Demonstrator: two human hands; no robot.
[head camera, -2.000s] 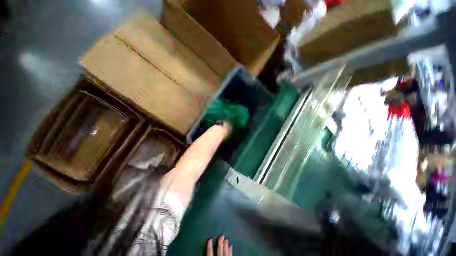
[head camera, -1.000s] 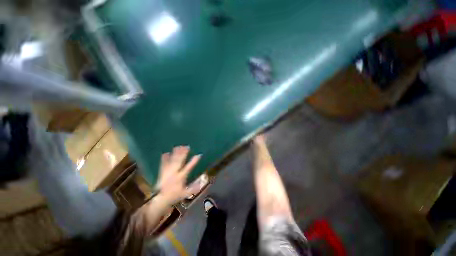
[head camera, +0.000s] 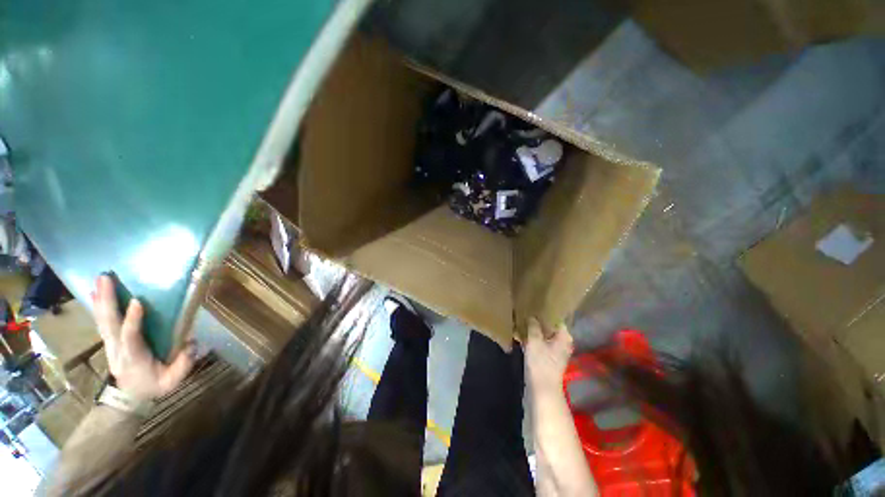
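Observation:
A large open brown carton (head camera: 417, 257) stands below me beside the green-topped table (head camera: 116, 126). Black shiny goods (head camera: 490, 165) with white and silver pieces lie at its bottom. My right hand (head camera: 548, 349) grips the carton's near corner at the rim, thumb and fingers around the edge. My left hand (head camera: 138, 351) rests on the table's edge at the lower left, fingers spread on the green top and thumb apart, holding no loose thing. Dark hair hangs across the lower part of the view.
A red plastic stool (head camera: 631, 461) stands right of my legs. Flattened brown cardboard (head camera: 257, 301) is stacked under the table edge. Another brown carton (head camera: 815, 291) with a white paper lies at the far right. My legs and a shoe show below the carton.
The view has swung from the bin and cartons, across the table, to the open carton. My right hand has moved from the table's edge to the carton's rim. My left hand is now at the table's edge.

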